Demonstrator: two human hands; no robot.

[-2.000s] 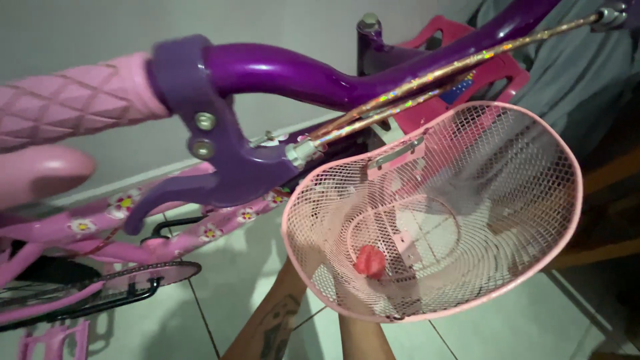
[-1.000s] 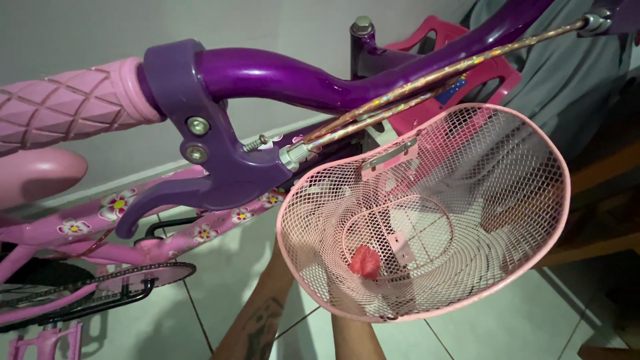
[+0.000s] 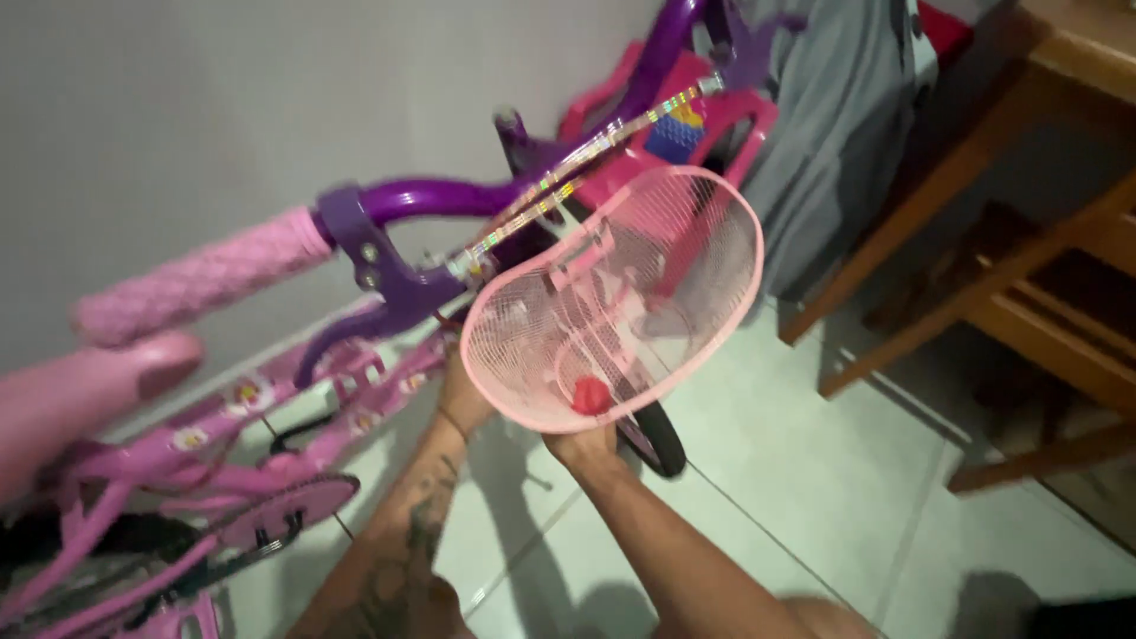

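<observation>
A pink wire-mesh bicycle basket (image 3: pixel 515 355) is in the centre, in front of purple handlebars (image 3: pixel 435 197), with a small red object (image 3: pixel 591 396) in it. My left hand (image 3: pixel 469 377) reaches up behind the basket's left side, its fingers hidden. Under the basket's lower edge is my right hand (image 3: pixel 581 444), seen through the mesh only in part; what it touches cannot be told. A purple brake lever (image 3: pixel 342 335) and a pink grip (image 3: pixel 204 275) are at the left. Shiny wrapped cables (image 3: pixel 586 158) run above the basket. The front wheel (image 3: pixel 661 439) shows below it.
The pink bicycle frame with flower prints (image 3: pixel 222 413) and its chainring (image 3: pixel 293 513) lie at the left. Behind the basket are a pink plastic chair (image 3: pixel 621 182) and grey cloth (image 3: pixel 825 142). Wooden furniture (image 3: pixel 941 257) stands at the right on the tiled floor (image 3: pixel 763 479).
The view has pulled back and shifted, so the front wheel and more furniture show. The basket and handlebars stand at a different tilt in view. Both hands remain low behind or under the basket.
</observation>
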